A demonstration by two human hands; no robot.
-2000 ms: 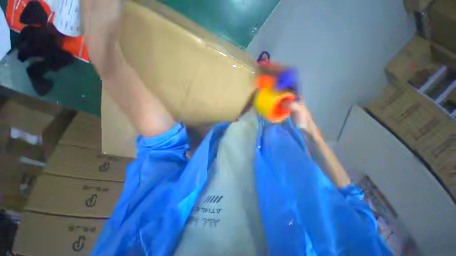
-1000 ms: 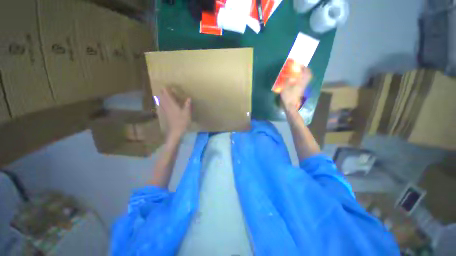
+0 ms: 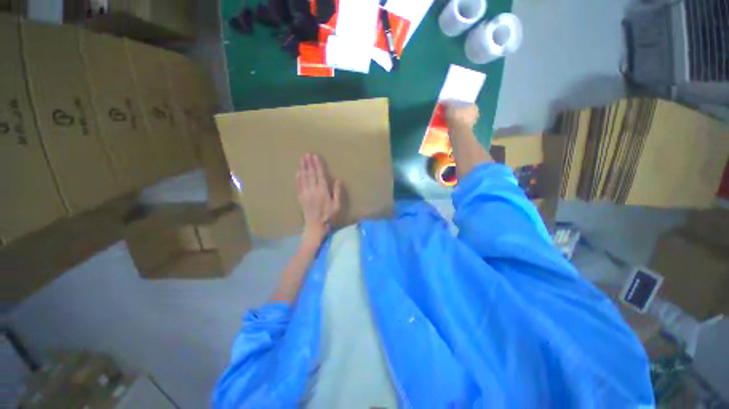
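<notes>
A brown carton (image 3: pixel 264 152) stands at the near edge of the green table, its plain face towards me. My left hand (image 3: pixel 317 194) lies flat on that face, fingers extended. My right hand (image 3: pixel 461 117) is on the orange and white sticker sheet (image 3: pixel 436 137) to the right of the carton; its fingers are bent and blurred, and whether they hold a sticker is not clear. The tape dispenser (image 3: pixel 443 169) lies on the table just below the sheet, partly hidden by my right forearm.
White rolls (image 3: pixel 493 38), a black pen (image 3: pixel 388 33), papers (image 3: pixel 352 36) and dark crumpled cloth (image 3: pixel 297 24) lie on the table's far part. Stacked cartons (image 3: pixel 72 120) stand left, an open carton (image 3: pixel 188 240) on the floor. Upright flattened cartons (image 3: pixel 639 152) and a scale display (image 3: pixel 641 288) are right.
The tape dispenser was in my right hand and now lies on the table. My right hand has moved to the sticker sheet. My left hand has shifted towards the middle of the carton's face.
</notes>
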